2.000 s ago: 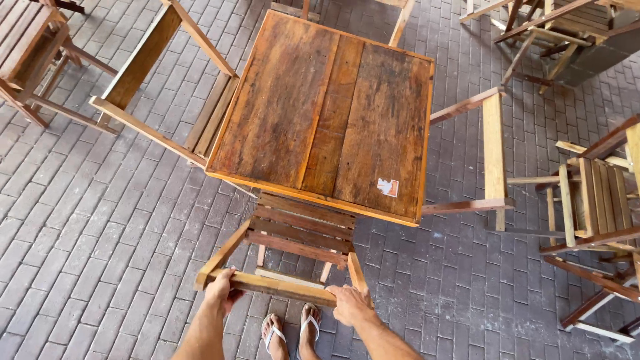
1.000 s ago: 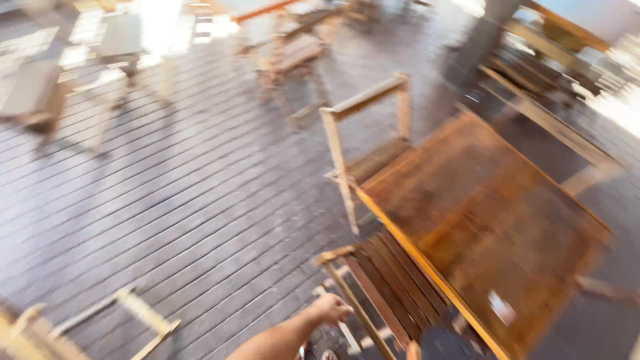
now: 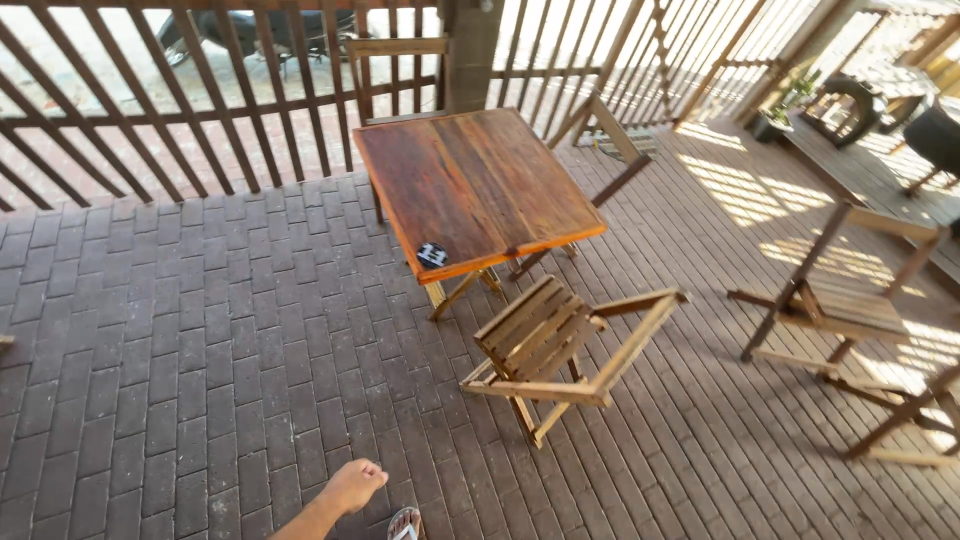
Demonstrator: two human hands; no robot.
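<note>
My left hand (image 3: pixel 358 486) is low in the view over the brick floor, its fingers loosely curled with nothing seen in them. My right hand is out of view. A sandalled foot (image 3: pixel 406 524) shows beside my left hand at the bottom edge. Up and to the right, a slatted wooden folding chair (image 3: pixel 536 337) stands at an angle near a square wooden table (image 3: pixel 480 187), apart from my hand. A round black-and-white sticker or disc (image 3: pixel 432 256) lies on the table's near left corner. Another wooden chair (image 3: pixel 615 127) stands at the table's right side.
A further chair (image 3: pixel 400 47) stands behind the table, by a slatted wooden fence (image 3: pixel 262 97) and a thick post (image 3: pixel 471 67). More wooden chairs (image 3: pixel 847 300) stand at the right. Farther back are a potted plant (image 3: pixel 772 124) and a tyre (image 3: pixel 844 112) beside a raised wooden edge.
Two seconds ago both my hands held the top rail of a wooden chair's back; now my left hand is off it and my right is out of view. The view has swung to another table.
</note>
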